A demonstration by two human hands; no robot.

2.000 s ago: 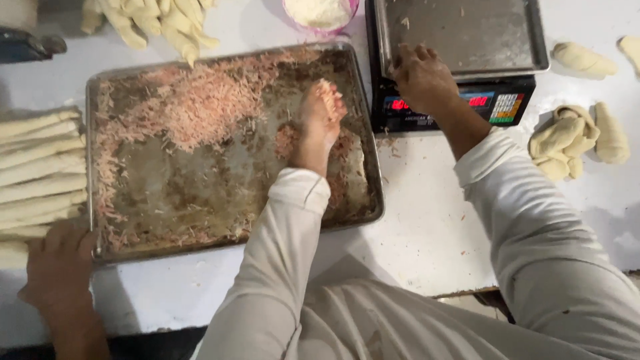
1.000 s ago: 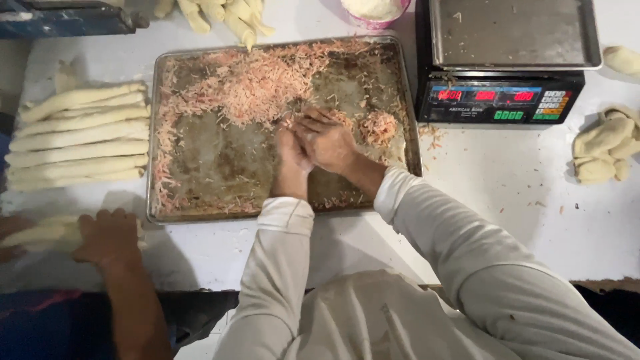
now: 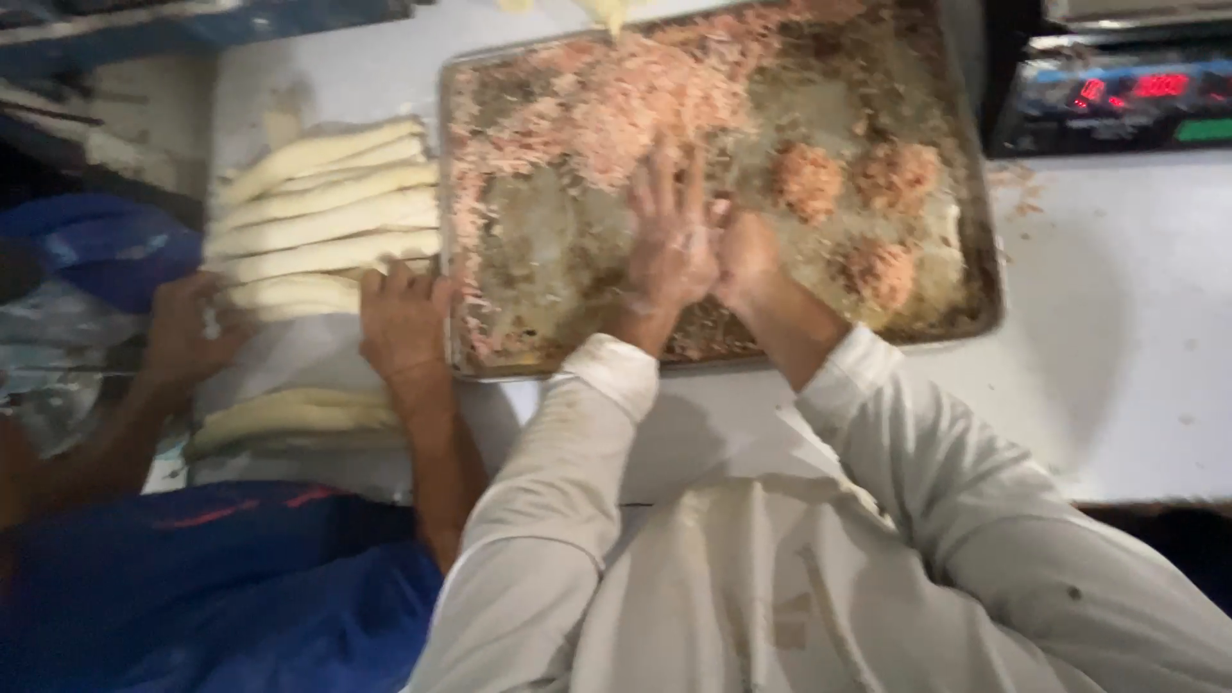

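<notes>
My left hand (image 3: 669, 231) is over the middle of a worn metal baking tray (image 3: 549, 279), fingers stretched toward a pile of pink-orange shredded filling (image 3: 645, 101). Pressed against its side is my right hand (image 3: 749, 252), its fingers curled; whether anything lies between the palms is hidden. To the right on the tray sit three small clumps of the same shreds: one upper left (image 3: 808, 183), one upper right (image 3: 897, 176) and one lower (image 3: 880, 273). Loose shreds line the tray's left side.
Dough strips (image 3: 327, 217) lie side by side left of the tray, with a co-worker's hands (image 3: 409, 318) at them. More dough (image 3: 298, 416) lies nearer that person. A digital scale (image 3: 1116, 101) stands at the upper right, loose shreds beside it on the white table (image 3: 1088, 375).
My right hand has come from the scale's pan to meet my left hand over the tray. Separate clumps now show at the tray's right. The co-worker's hands have moved onto the dough strips.
</notes>
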